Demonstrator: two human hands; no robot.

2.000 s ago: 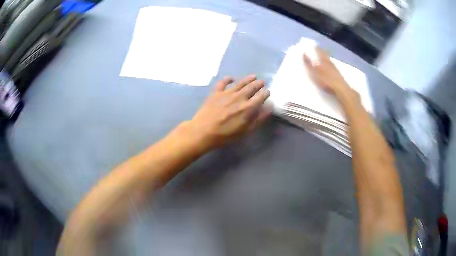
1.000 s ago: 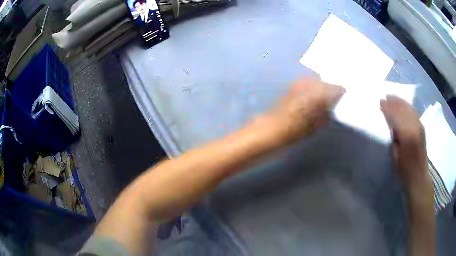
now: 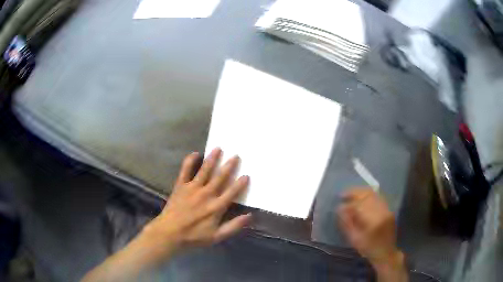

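Observation:
A square white fabric piece (image 3: 276, 137) lies flat on the grey table near its front edge. My left hand (image 3: 207, 201) rests with spread fingers on its lower left corner. The thin grey pressing template (image 3: 391, 165), with a short white tape strip, lies just right of the fabric. My right hand (image 3: 367, 223) is blurred over the template's lower part, fingers bent; whether it grips the template cannot be told. A stack of cut panels (image 3: 325, 27) lies behind, at the top. The steam iron (image 3: 455, 173) stands at the right with its yellowish rim showing.
Another white piece (image 3: 176, 6) is cut off by the top edge. A phone (image 3: 19, 55) lies at the far left table edge. A crumpled plastic bag (image 3: 433, 60) and dark scissors (image 3: 392, 52) lie at the upper right. The table's front edge (image 3: 132, 182) runs below my hands.
The view has swung back to the right. A white piece now lies flat near the front edge. My left hand has opened onto it, and my right hand has moved to the template.

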